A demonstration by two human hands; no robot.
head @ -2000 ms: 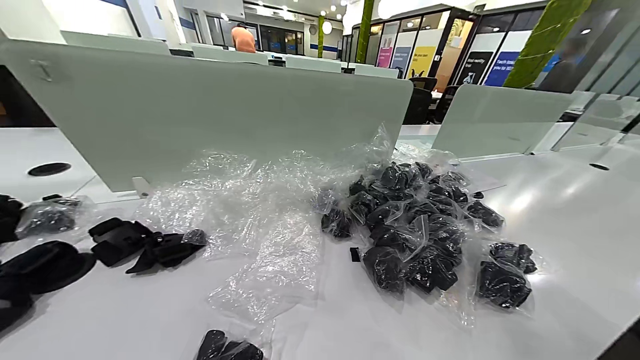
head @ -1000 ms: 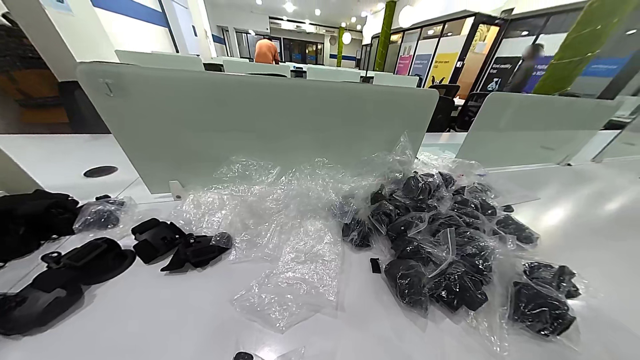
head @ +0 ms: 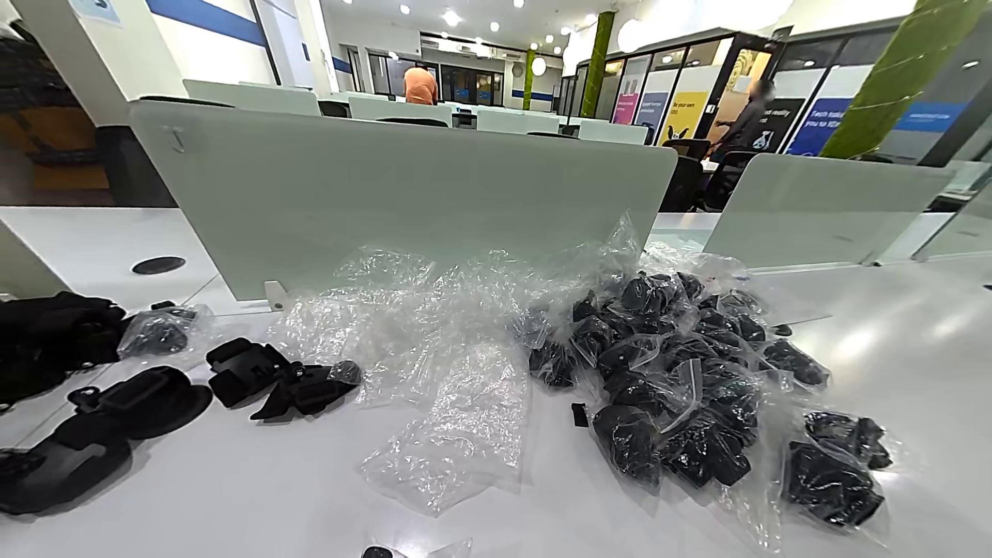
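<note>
Neither of my hands shows in the head view. A heap of black items in clear plastic bags (head: 674, 380) lies right of the middle on the white desk (head: 294, 496). One more bagged black item (head: 833, 480) rests at its right. Crumpled clear plastic bags (head: 457, 387) spread across the middle. Left of them lie black strap-like pieces (head: 248, 372), black padded pieces (head: 139, 403) and a dark fabric pile (head: 54, 341), with a small bagged item (head: 159, 333) beside it. At the bottom edge, a black-ended item (head: 378, 552) and some clear plastic are mostly cut off.
A frosted partition (head: 411, 194) stands behind the bags, and a second partition (head: 821, 209) is at the right. A round desk grommet (head: 159, 265) lies at the left. In the background are a person in orange (head: 420, 84), a person in dark clothes (head: 744, 120) and office chairs (head: 725, 178).
The item at the bottom edge showed more fully two seconds ago, as dark pieces in clear plastic; now only a small part shows. The view has shifted. A person in dark clothes is plainer at back right.
</note>
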